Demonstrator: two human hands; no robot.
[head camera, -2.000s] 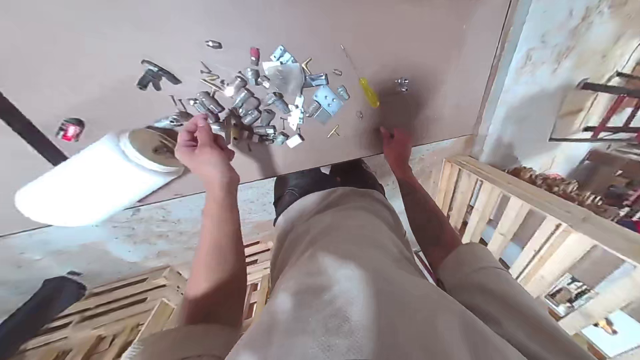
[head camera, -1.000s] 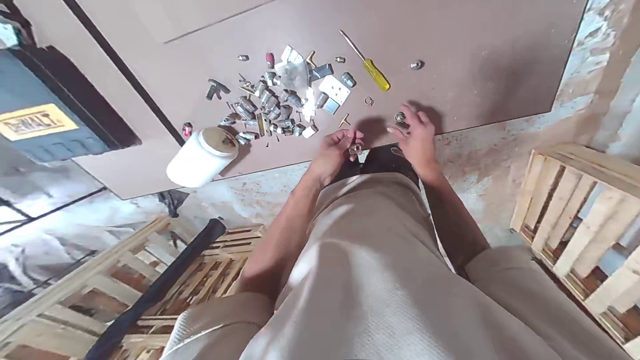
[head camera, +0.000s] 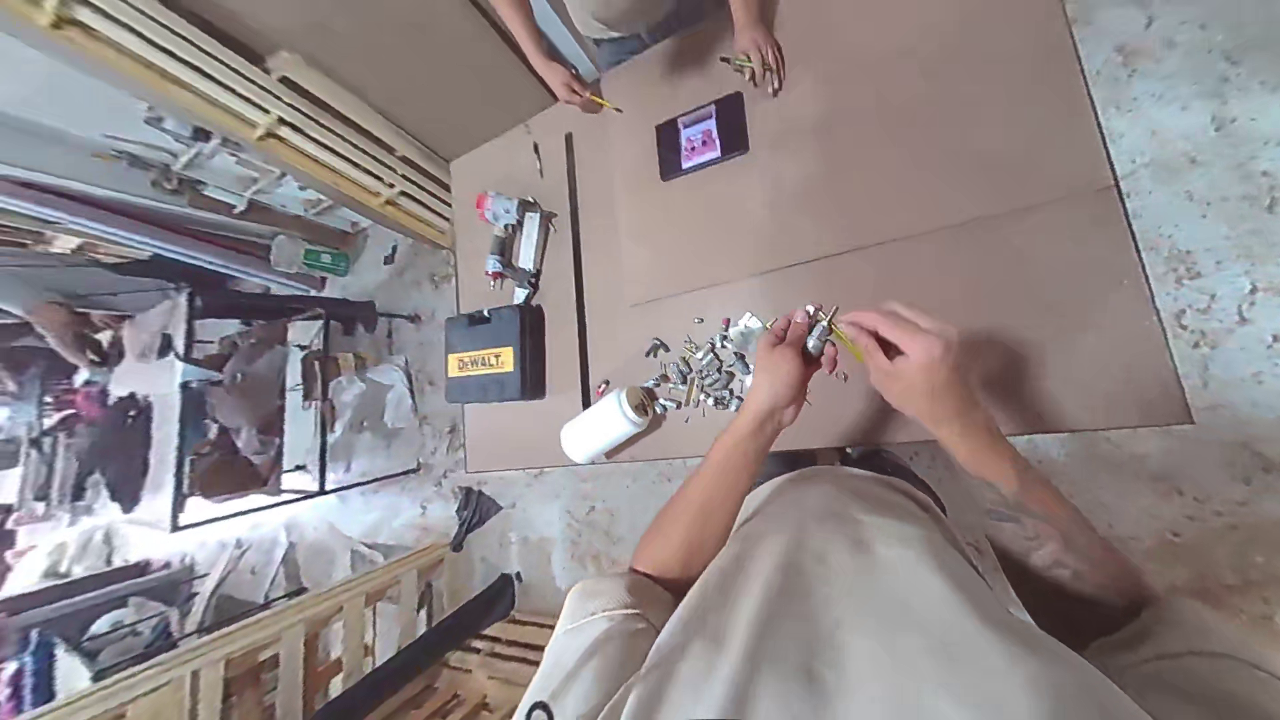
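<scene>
My left hand (head camera: 785, 370) holds a small metal fitting (head camera: 819, 337) between thumb and fingers, above the tabletop. Close on its right is my right hand (head camera: 905, 360), fingertips pinched together at the yellow handle of a screwdriver (head camera: 848, 343); whether they grip it or only pass over it is unclear. A pile of small metal fittings (head camera: 712, 368) lies just left of my left hand. At the pile's left side, a white plastic jar (head camera: 606, 425) rests on its side with its mouth toward the pieces.
On the left stand a DeWalt case (head camera: 495, 354) and a pneumatic nailer (head camera: 520, 245), beside a long black strip (head camera: 577, 270). A tablet or phone (head camera: 702, 136) lies farther up. Across the table, a person's hands (head camera: 762, 58) hold pencil-like items. A wooden slatted rail (head camera: 240, 640) is lower left.
Both hands were lower near the table's edge and apart; they are now close together beside the pile, with a fitting raised in my left hand. The view has swung to show more of the table.
</scene>
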